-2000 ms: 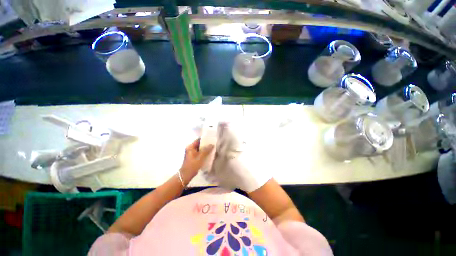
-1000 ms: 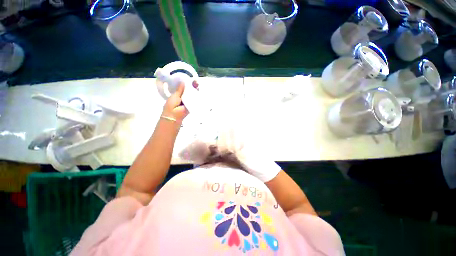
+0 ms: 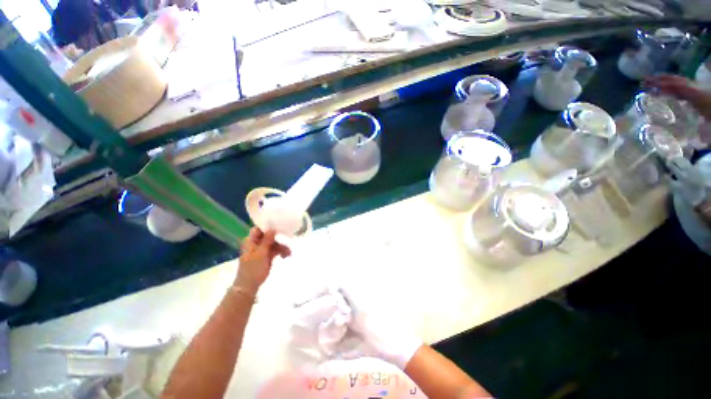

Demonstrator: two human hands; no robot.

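My bare left hand (image 3: 261, 261) holds a white stemmed part (image 3: 290, 212) by its round foot, raised at the bench's back edge beside the green post. Its flat arm points up and right. My right hand (image 3: 374, 331) wears a white covering and holds a crumpled whitish-grey cloth (image 3: 323, 316) low in front of my body; its fingertips are hard to tell from the cloth. A clear container (image 3: 356, 152) with a frosted lower half stands on the belt just beyond the part.
The white bench (image 3: 405, 265) bears several clear containers (image 3: 518, 222) at right and white parts (image 3: 97, 362) at lower left. A green post (image 3: 187, 201) rises by my left hand. The upper shelf holds a tan ring (image 3: 121, 82). Another person's hand (image 3: 678, 87) is at far right.
The view has turned right and tilted up. My left hand has moved the white part outward to the belt side, its arm now pointing up. The cloth stays near my body in my right hand.
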